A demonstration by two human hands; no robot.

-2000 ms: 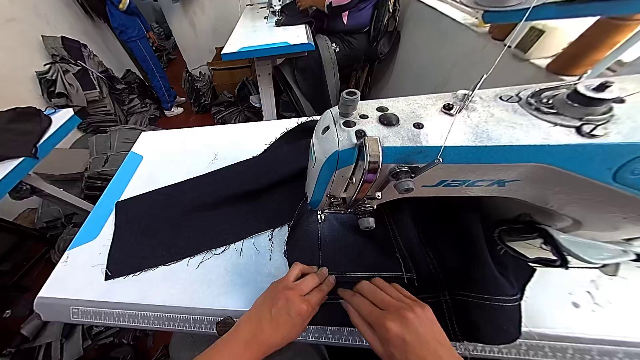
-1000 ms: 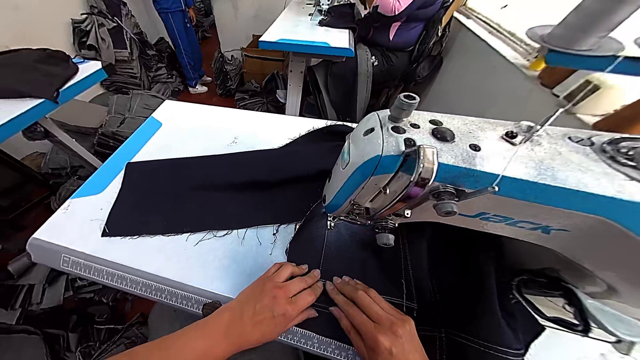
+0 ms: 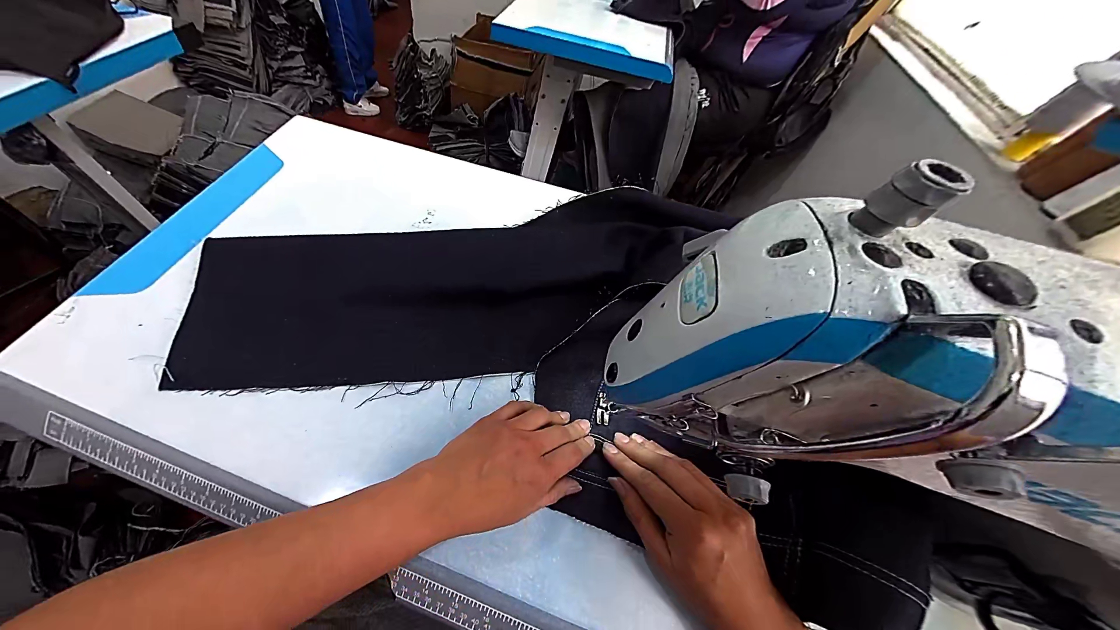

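Note:
Dark denim fabric (image 3: 376, 306) lies across the sewing table and runs under the head of a Jack sewing machine (image 3: 744, 306). My left hand (image 3: 512, 464) presses flat on the denim just left of and below the presser foot (image 3: 602, 409). Beside it, my right hand (image 3: 691, 516) rests on the same cloth, its fingertips close to my left fingertips. Light stitching lines show on the part under my hands and on the part at lower right. The needle tip is too small to make out.
A measuring scale (image 3: 157, 472) runs along the table's front edge. Another blue-edged table (image 3: 582, 39) stands behind, with a seated person in dark clothes beside it. A person in blue trousers (image 3: 350, 48) stands further back, near stacked grey fabric (image 3: 223, 131) and a cardboard box (image 3: 490, 66).
The denim under my hands has moved toward the machine, so my fingertips are now close to the presser foot. The view has moved nearer and turned.

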